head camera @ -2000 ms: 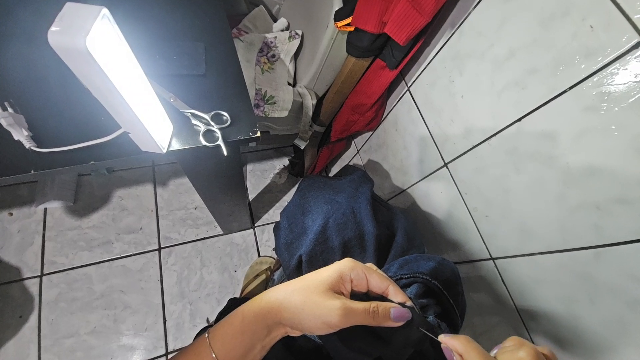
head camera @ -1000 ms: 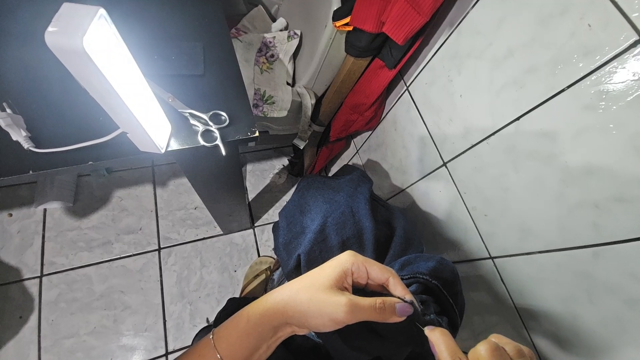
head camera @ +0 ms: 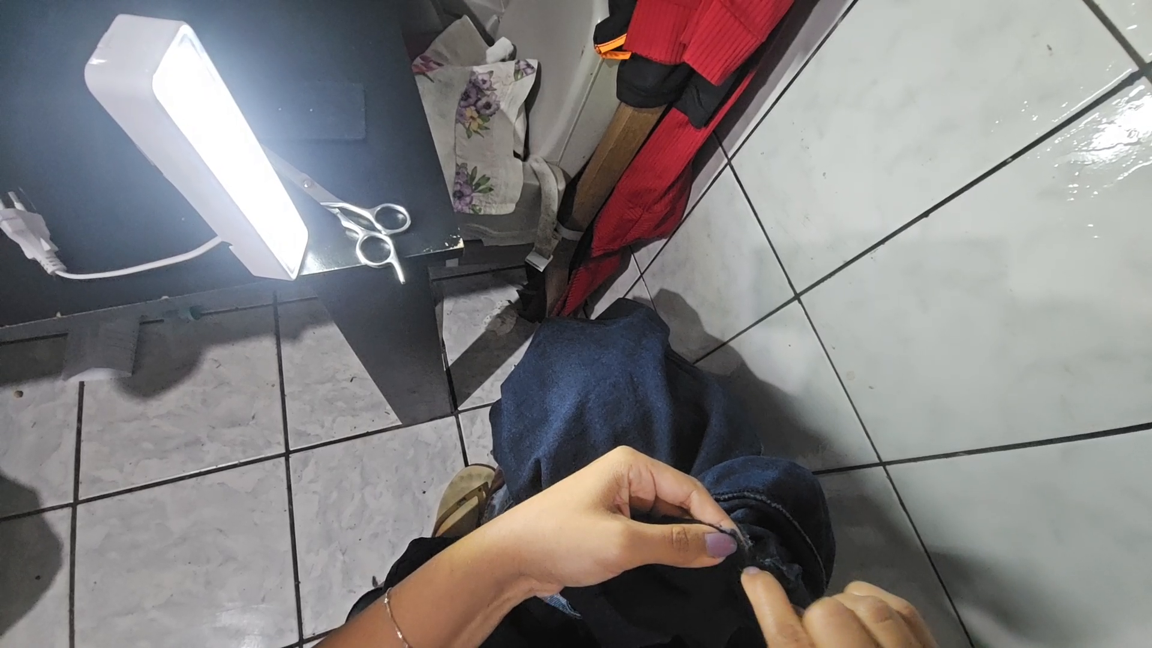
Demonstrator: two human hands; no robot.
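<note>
Dark blue denim cloth [head camera: 594, 387] is draped over my lap. My left hand [head camera: 621, 526] pinches a frayed edge of the denim between thumb and index finger, with a thin bracelet at the wrist. Just to the lower right, my right hand [head camera: 832, 612] is curled, its index fingertip close to the pinched edge. Whatever its fingers hold is too small or hidden to tell; a needle does not show clearly. Part of this hand lies beyond the bottom border.
A lit white lamp [head camera: 193, 144] and metal scissors [head camera: 369, 225] lie on a black table [head camera: 360, 166]. Beside it are a floral cloth [head camera: 477, 117], a wooden post [head camera: 616, 162] and red ribbed fabric [head camera: 652, 189]. A sandal [head camera: 466, 499] shows on the tiled floor [head camera: 1008, 306].
Two seconds ago a thin needle-like thing showed between my hands; it is not clearly visible now. My right hand has shifted slightly left and nearer my left thumb. The left still pinches the denim.
</note>
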